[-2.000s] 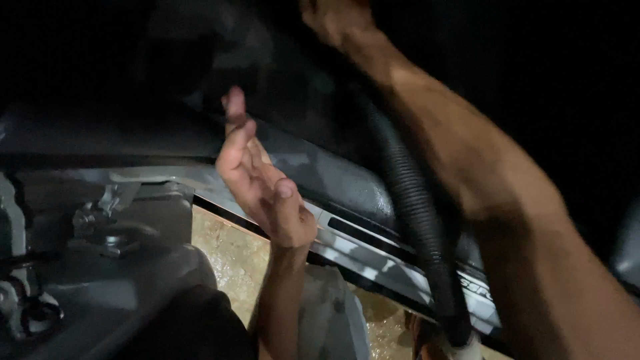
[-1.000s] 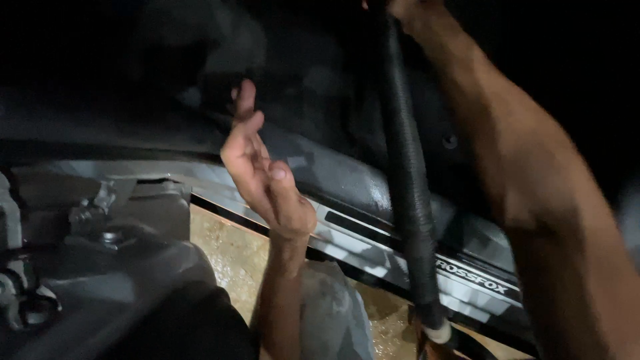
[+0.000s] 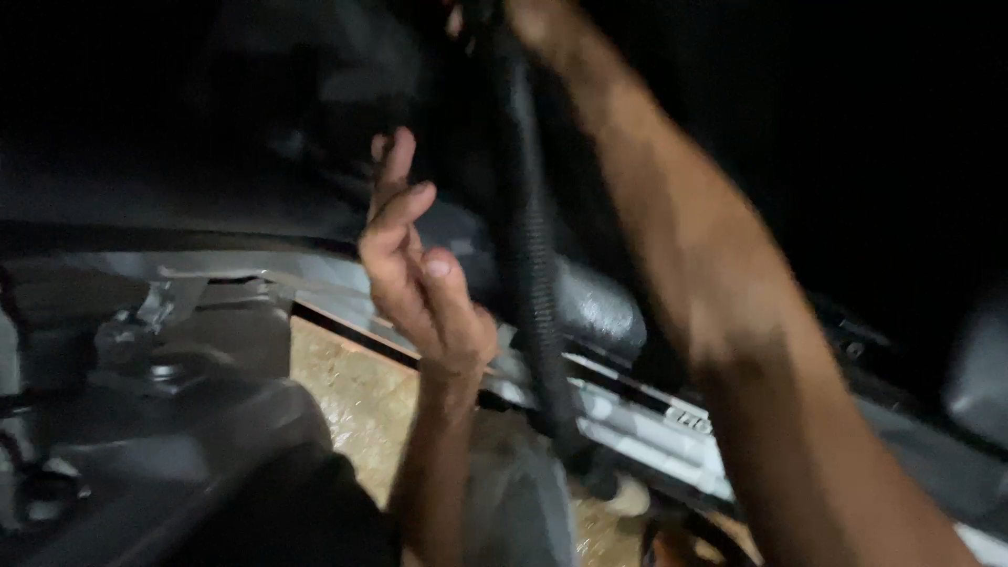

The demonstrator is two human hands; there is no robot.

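My left hand (image 3: 425,276) is raised at the middle of the view, palm partly up, its fingers apart and slightly curled, holding nothing. Its fingertips are in front of a dark surface; contact cannot be told. From the right, my forearm reaches up to my right hand (image 3: 531,22), which is cut off by the top edge. Fingertips show on the far side of a black corrugated hose (image 3: 539,276), with the hand closed around its upper part. The hose runs down past my left hand, and a pale end fitting (image 3: 628,496) shows near its lower end. The picture is dark and blurred.
A car door sill with a light trim plate (image 3: 654,449) bearing writing crosses below the hose. At the left is a dark seat base or bracket with a bolt (image 3: 165,370). Wet tan ground (image 3: 354,394) shows beyond the sill.
The hose and my right hand moved right, then back left, so the hose is now closer to my left hand. My left hand has kept about the same pose.
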